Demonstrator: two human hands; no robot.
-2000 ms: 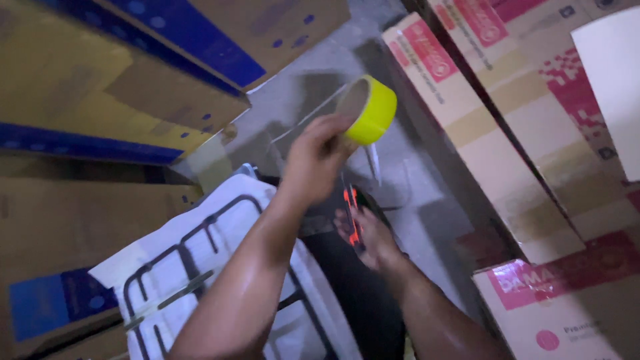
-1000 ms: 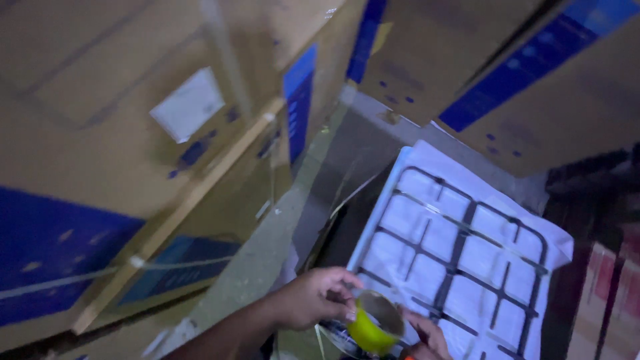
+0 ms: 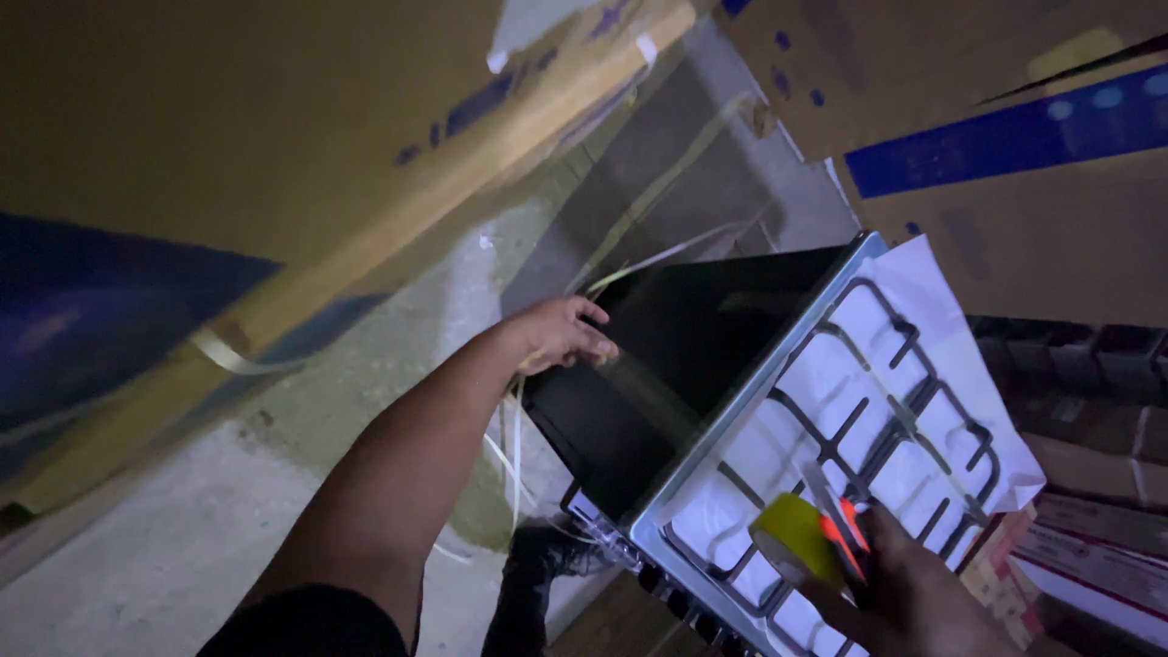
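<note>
My left hand (image 3: 564, 336) reaches to the dark side panel of a gas stove (image 3: 675, 365), its fingers spread near the panel; whether it holds a bit of tape or strap there cannot be told. My right hand (image 3: 899, 584), blurred, grips a roll of yellow tape (image 3: 796, 538) together with orange-and-black handled scissors (image 3: 847, 538), above the cooktop. Black pan supports (image 3: 853, 429) lie over a white sheet (image 3: 949, 365) on the stove top. A clear strip crosses the supports. The stove's knobs (image 3: 680, 607) face the lower edge of the view.
Large cardboard cartons (image 3: 228, 109) stand at the left, and others (image 3: 985, 219) at the upper right. Loose pale straps (image 3: 517, 456) lie on the concrete floor (image 3: 365, 511) beside the stove. Red-and-white cartons (image 3: 1095, 547) are at the lower right. A dark shoe (image 3: 557, 547) shows below.
The hands, together at the tape roll one second ago, are now apart: my left hand at the stove's side, my right hand with the roll over the cooktop. The view has shifted.
</note>
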